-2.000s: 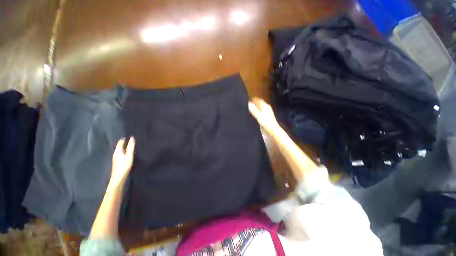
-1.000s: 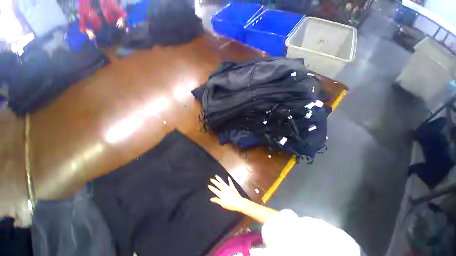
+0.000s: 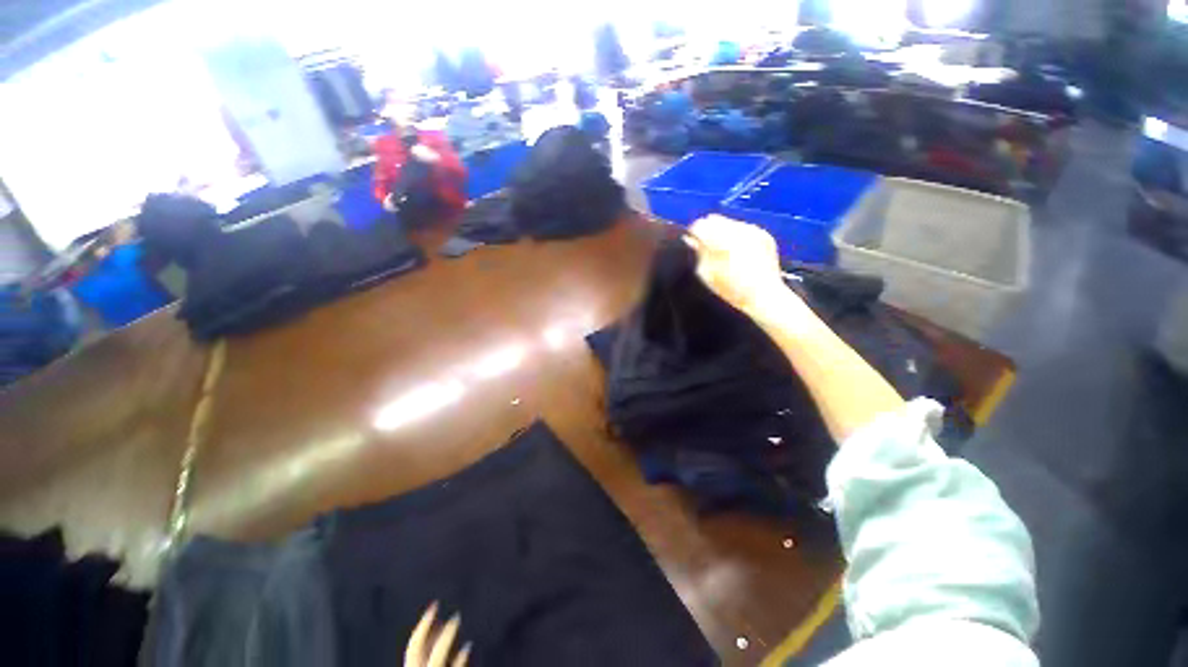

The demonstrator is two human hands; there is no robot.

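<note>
My right hand (image 3: pixel 736 261) is raised over the unsorted pile (image 3: pixel 730 450) and grips a black garment (image 3: pixel 671 306), lifting part of it above the pile. The neat stack (image 3: pixel 508 554) lies flat and black before me, cut off by the bottom edge. Only the fingers of my left hand (image 3: pixel 437 641) show at the bottom edge, over the stack; they are slightly apart with nothing seen in them. The grey garment (image 3: pixel 241 599) lies left of the neat stack.
A dark stack (image 3: pixel 65 606) is at the lower left. Blue bins (image 3: pixel 801 202) and a grey-white bin (image 3: pixel 932 241) stand beyond the table's right edge. Dark garment heaps (image 3: pixel 567 183) lie at the table's far side, near a person in red (image 3: pixel 424 170).
My right hand has moved from the neat stack to the unsorted pile and taken hold of a black garment. The view has tilted up. My left fingers have come into view.
</note>
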